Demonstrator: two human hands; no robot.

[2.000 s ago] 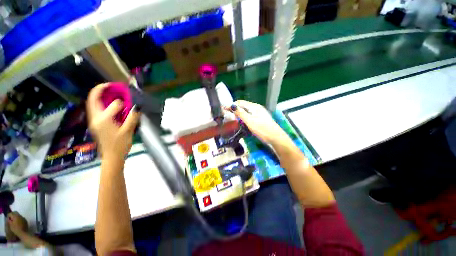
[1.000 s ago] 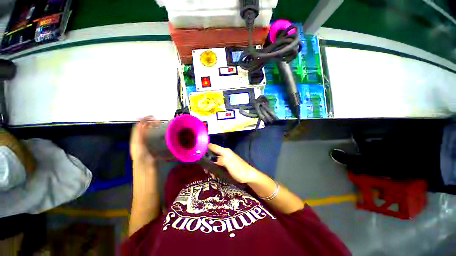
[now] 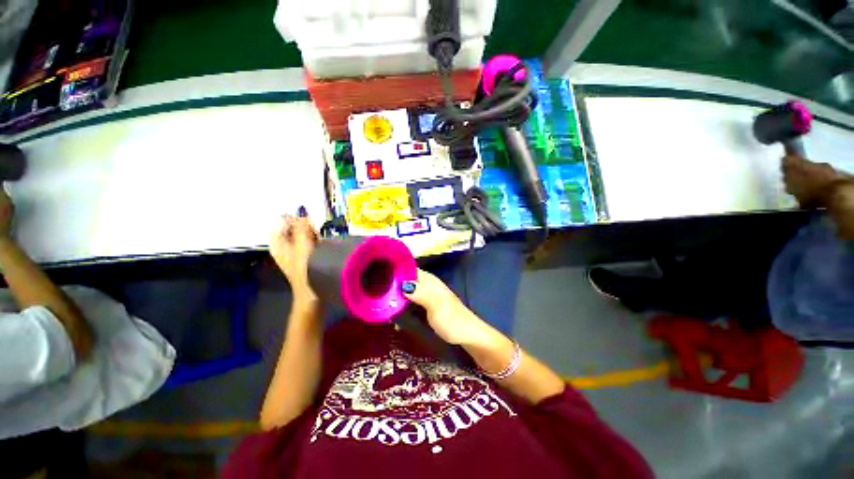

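Note:
A dark grey hair dryer (image 3: pixel 376 279) with a magenta ring is held over my lap, its ring facing up toward me. My right hand (image 3: pixel 435 301) is on its right side, thumb at the ring's edge. My left hand (image 3: pixel 294 245) is beside the left end of the barrel; whether its fingers touch it is unclear. The upper tester (image 3: pixel 375 150) and lower tester (image 3: pixel 398 201) sit in front, with yellow patches, displays and red switches. A cord (image 3: pixel 476 217) lies bunched at the lower tester's right. A second dryer (image 3: pixel 522 159) lies on the blue-green printed panel (image 3: pixel 566 182).
A white moulded tray (image 3: pixel 375 42) on a red-brown stack (image 3: pixel 332 98) stands behind the testers, a dryer handle (image 3: pixel 444 28) on it. A person's hand (image 3: pixel 807 180) at right holds another dryer (image 3: pixel 785 122). A person sits left. A red stool (image 3: pixel 730 360) is lower right.
The held dryer has shifted slightly right. My left hand has moved up and its fingers now show beside the barrel. Another person's hand with a dryer has appeared at right.

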